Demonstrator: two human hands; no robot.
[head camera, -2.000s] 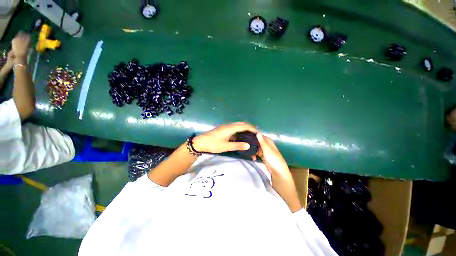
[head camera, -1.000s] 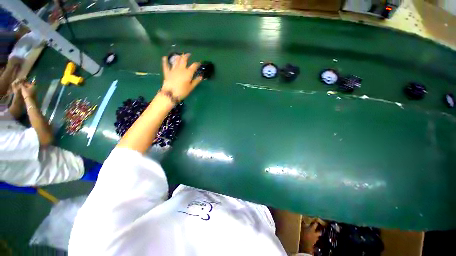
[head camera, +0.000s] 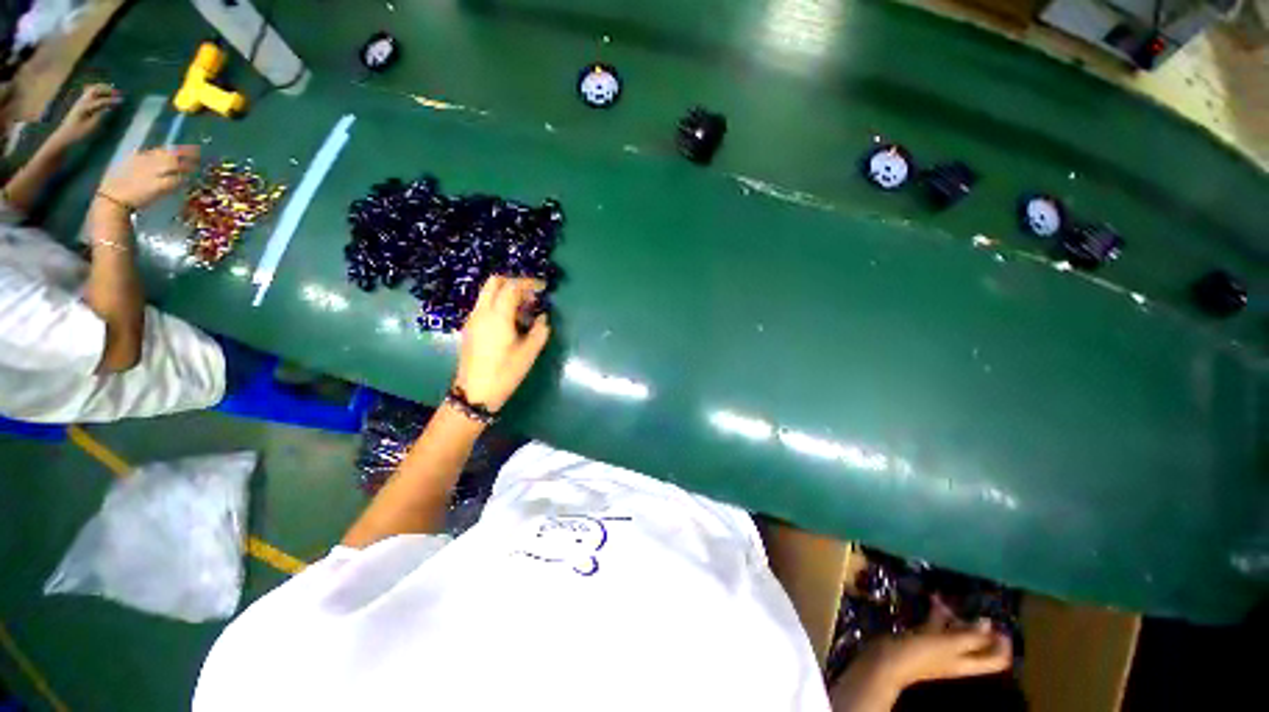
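A pile of small glossy black inserts (head camera: 432, 244) lies on the green bench left of centre. My left hand (head camera: 501, 338) is at the pile's lower right edge, with fingertips down among the inserts; whether it grips one cannot be told. My right hand (head camera: 953, 651) is inside the open carton (head camera: 1079, 654) at the lap, over the black housings (head camera: 905, 591); its fingers are partly hidden and no held piece can be made out.
White-faced units (head camera: 599, 86) and dark units (head camera: 701, 134) stand spaced along the conveyor. A neighbour's arms (head camera: 118, 264) are at the left by a red and copper scatter (head camera: 227, 212), a pale blue strip (head camera: 304, 209) and a yellow tool (head camera: 209, 84). A plastic bag (head camera: 167, 536) lies on the floor.
My left hand has come back from the belt units to the insert pile. My right hand shows more fully in the carton. The white-faced and dark units by my left hand have shifted right.
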